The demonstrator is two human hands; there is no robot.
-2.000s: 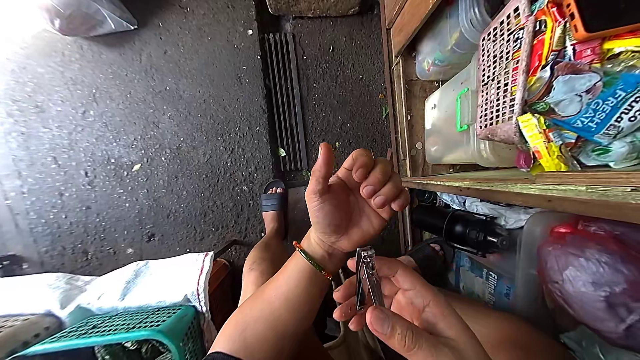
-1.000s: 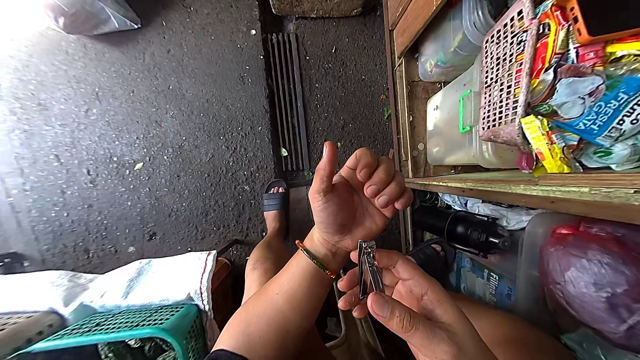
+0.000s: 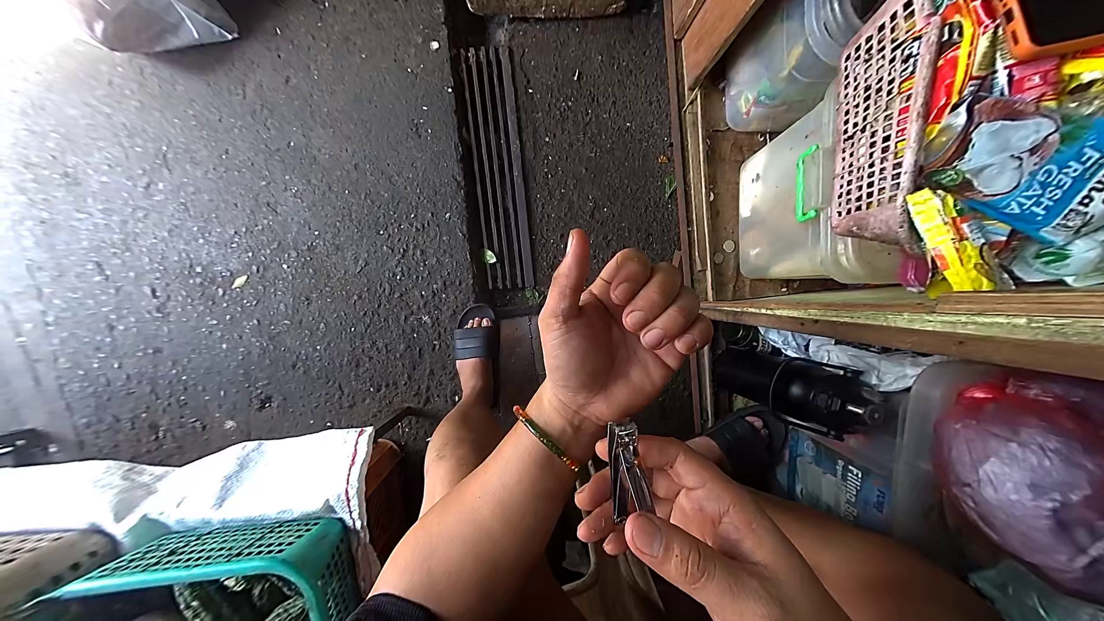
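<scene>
My left hand is raised palm up in the middle of the view, fingers half curled and thumb stretched out, holding nothing. A beaded bracelet circles its wrist. Just below that wrist, my right hand holds a metal nail clipper between thumb and fingers, its lever and jaws pointing up toward the left palm. The clipper lies near the heel of the left hand; whether it touches the skin I cannot tell.
A wooden shelf at right bears a pink basket, packets and a lidded plastic box. Beneath are a black cylindrical object and a red plastic bag. A green basket stands lower left. A metal drain grate crosses the ground.
</scene>
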